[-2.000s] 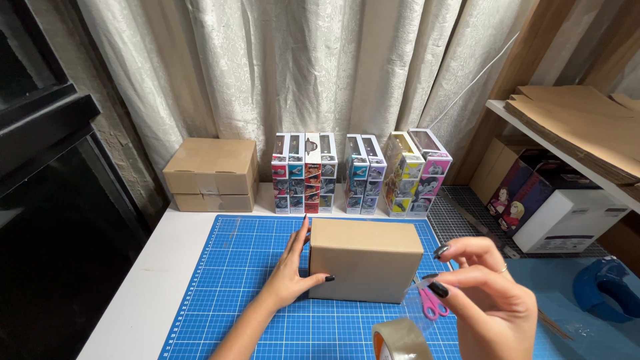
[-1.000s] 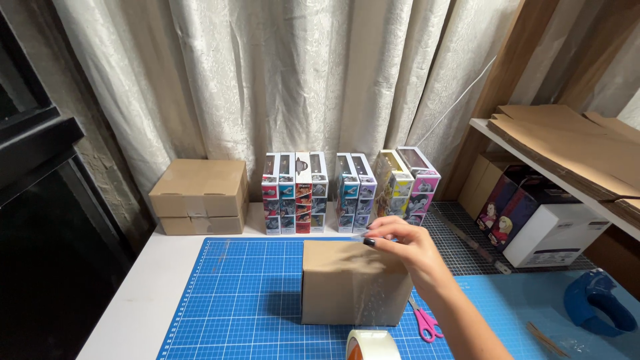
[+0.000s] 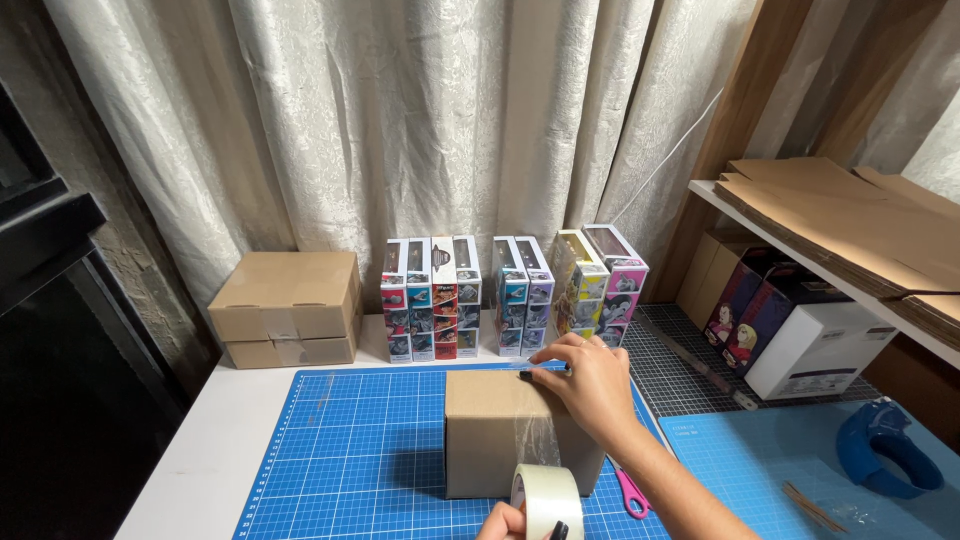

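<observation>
A brown cardboard box [image 3: 480,442] stands on the blue cutting mat [image 3: 360,450]. Clear packing tape runs up its near face from a roll of clear tape [image 3: 553,499] in front of the box. My left hand [image 3: 506,521] grips that roll at the bottom edge of the view. Above the box's top, my right hand [image 3: 589,379] pinches the tape's loose end between thumb and fingers. Pink-handled scissors [image 3: 632,495] lie just right of the box, their blades partly hidden by the box and my right arm.
Two stacked cardboard boxes [image 3: 289,292] stand back left. Several window-front figure boxes [image 3: 444,300] line the table's back edge. To the right are a blue tape dispenser [image 3: 874,457], a white box [image 3: 817,352] and a shelf with flat cardboard sheets [image 3: 840,217].
My left hand has left the box's left side and now holds the tape roll. My right hand has moved from beside the box to above its top, with tape drawn along the near face.
</observation>
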